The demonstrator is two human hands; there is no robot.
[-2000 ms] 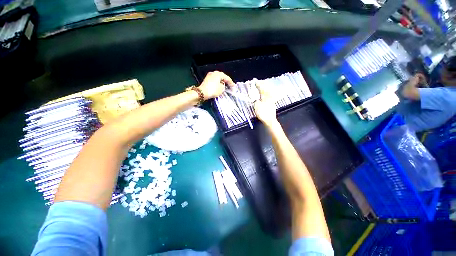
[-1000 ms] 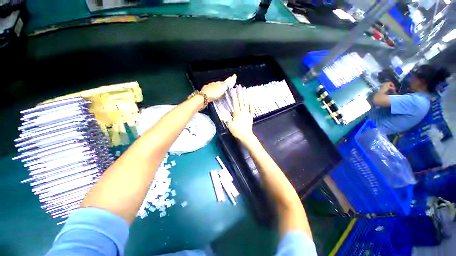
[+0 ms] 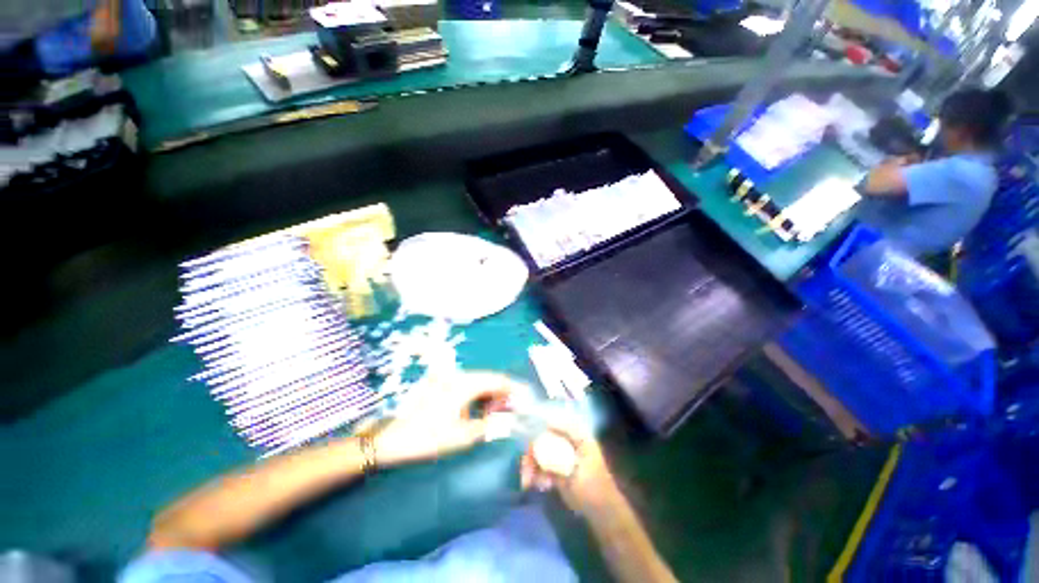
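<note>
My left hand point(image 3: 444, 416) and my right hand point(image 3: 564, 456) are close together low in the middle, both blurred. Whether either holds something cannot be told. Small white plastic pieces point(image 3: 416, 353) lie in a loose heap beyond my left hand. A slanting row of slim silvery tubes point(image 3: 273, 342) lies at the left, in front of a yellow fixture point(image 3: 359, 245). A few set-aside tubes point(image 3: 556, 362) lie just beyond my right hand, partly hidden. The black tray point(image 3: 684, 313) holds a neat row of tubes point(image 3: 592, 216) in its far compartment.
A round whitish bag point(image 3: 459, 277) lies between the yellow fixture and the tray. Blue crates point(image 3: 900, 342) stand beyond the bench edge at right. A person in light blue point(image 3: 946, 194) is at the neighbouring bench. Dark stacked items point(image 3: 365, 46) stand on the far bench.
Both hands have left the row in the tray and come back towards me, near the set-aside tubes. The tray row now lies uncovered. The view has shifted, so the left row appears further right.
</note>
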